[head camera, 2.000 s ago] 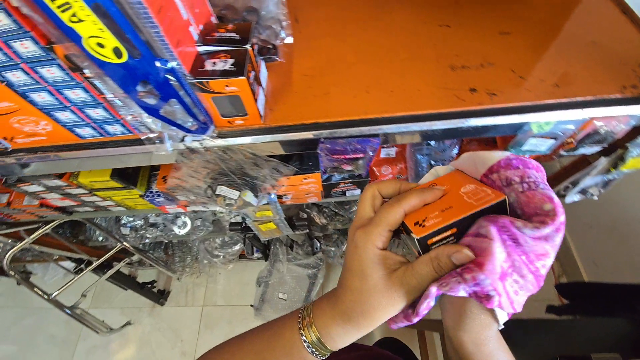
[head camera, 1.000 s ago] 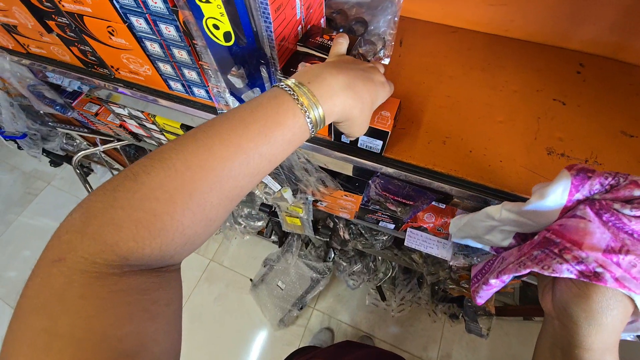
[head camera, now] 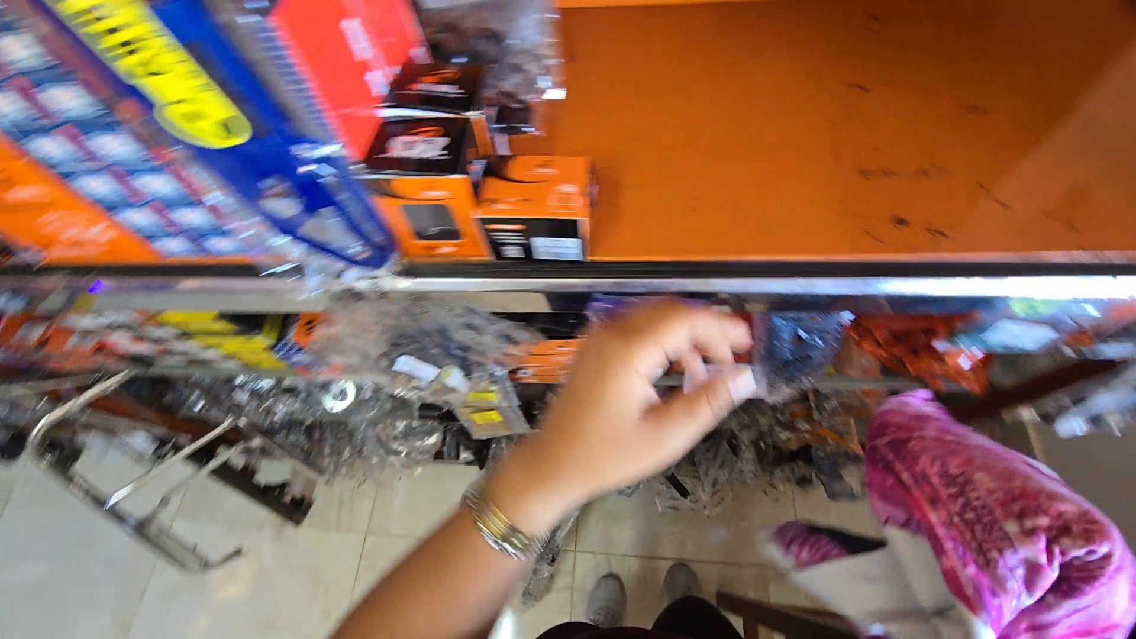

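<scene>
My left hand point(head camera: 630, 390), with metal bangles at the wrist, is blurred in front of the shelf's lower edge. Its fingers are bent and its thumb stands apart, with no held object discernible. Above and left of it, an orange-and-black carton point(head camera: 534, 209) stands at the shelf's front edge, beside a similar carton with a dark window point(head camera: 430, 222). A pink and purple patterned cloth point(head camera: 1003, 506) with pale parts is bunched at the lower right. My right hand is hidden, apparently within or behind this cloth.
The orange shelf point(head camera: 799, 133) has a metal front edge. Blue packaging point(head camera: 293, 186) and stacked small boxes point(head camera: 115, 151) fill its left. Bagged parts point(head camera: 355, 426) hang below. A metal tube frame point(head camera: 133, 479) stands lower left, over floor tiles.
The orange carton held in my left hand two seconds ago now stands on the shelf beside the others. My left hand has come away from the cartons, down and to the right.
</scene>
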